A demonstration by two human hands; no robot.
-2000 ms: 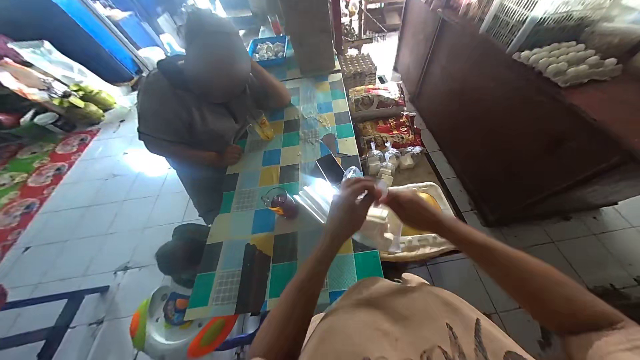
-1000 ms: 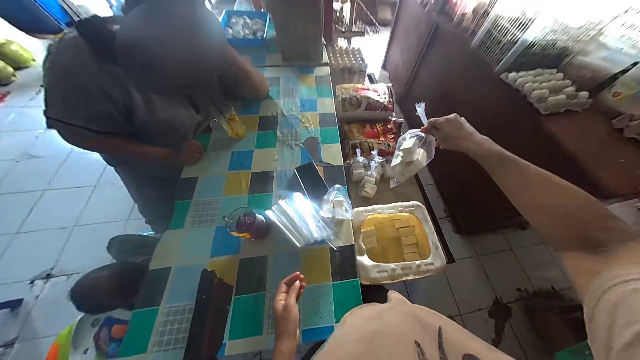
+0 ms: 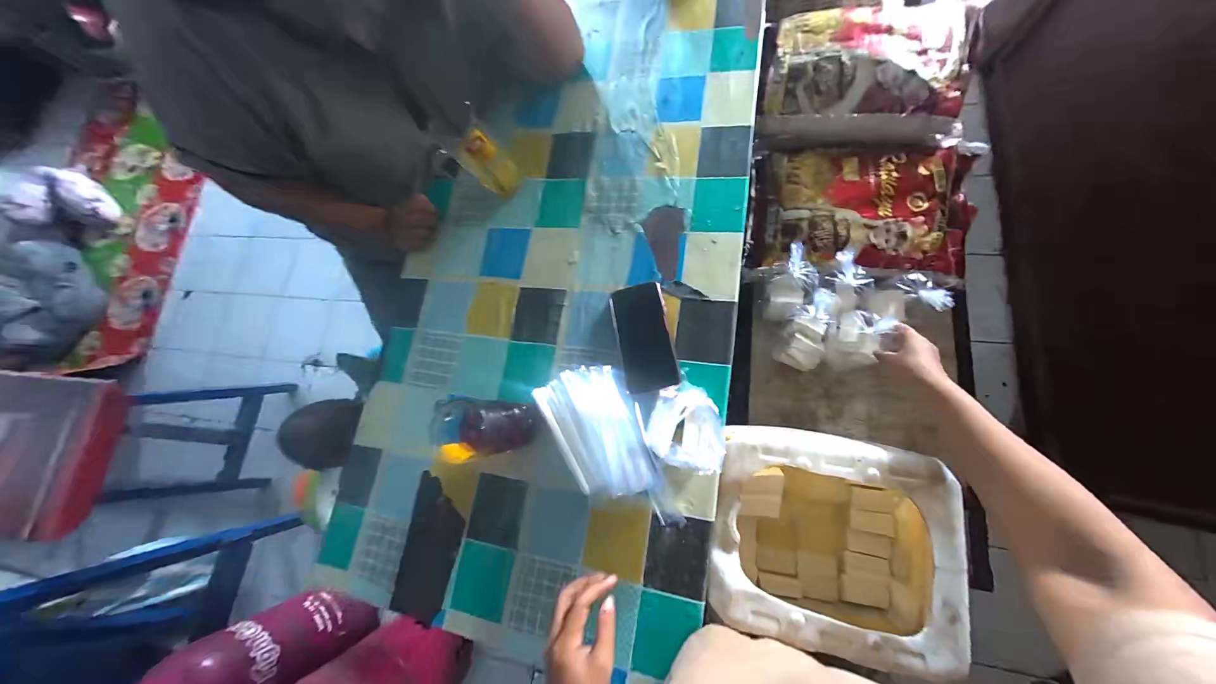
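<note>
My right hand [image 3: 914, 356] touches a knotted clear plastic bag of pale blocks [image 3: 855, 340], standing beside several similar bags on a wooden surface; whether its fingers still grip the bag is unclear. Below them, a white foam box [image 3: 950, 570] holds pale yellow tofu-like blocks [image 3: 869, 546] in yellowish liquid. My left hand [image 3: 584, 627] rests empty, fingers apart, at the near edge of the checkered table. Ahead of it lie a stack of clear plastic bags [image 3: 598, 432], a crumpled clear bag [image 3: 686, 427] and a black phone [image 3: 646, 337].
A glass mug of dark drink [image 3: 489, 425] stands left of the bag stack. Across the checkered table [image 3: 546, 256] a person in grey [image 3: 313, 104] sits by a glass with yellow contents [image 3: 487, 161]. Red printed packs [image 3: 864, 204] lie beyond the knotted bags. Blue metal legs [image 3: 237, 437] stand at left.
My right hand has brought the filled bag from the air down among the others. Two seconds ago both hands were together at a bag above the foam box. The view has swung closer and downward.
</note>
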